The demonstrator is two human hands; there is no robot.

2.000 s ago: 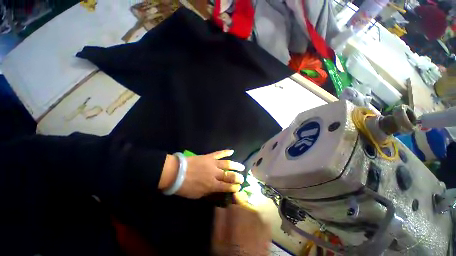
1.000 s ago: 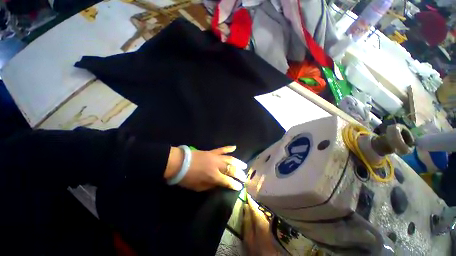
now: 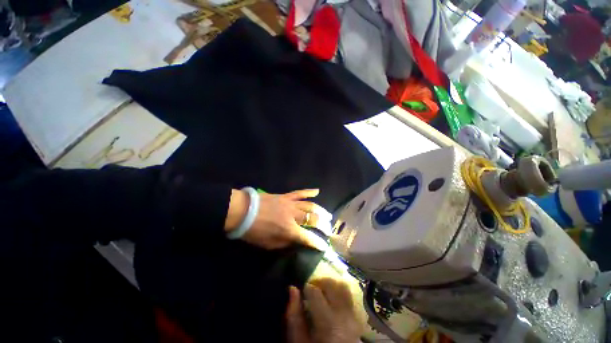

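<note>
A large black cut panel (image 3: pixel 268 127) lies across the white table and runs under the sewing machine head (image 3: pixel 415 214). My left hand (image 3: pixel 278 218), with a pale bangle and a ring, lies flat on the panel, fingers spread beside the lit needle area (image 3: pixel 331 258). A bit of green strip (image 3: pixel 262 191) shows beside the left hand's wrist. My right hand (image 3: pixel 328 311) is at the near side of the needle area, on the panel's edge, cut off by the bottom of the picture; its fingertips are bent down and its grip is unclear. The needle itself is hidden.
A heap of grey and red pieces (image 3: pixel 325 33) lies at the far table edge, with an orange-red bundle (image 3: pixel 414 97) beside it. Yellow thread (image 3: pixel 479 177) loops round the post on the machine head. Brown tape (image 3: pixel 201 30) patches the white table (image 3: pixel 87 74).
My right hand, blurred at first, has shifted left and now rests on the panel's near edge. My left hand has stayed beside the needle. The green near the needle no longer shows clearly.
</note>
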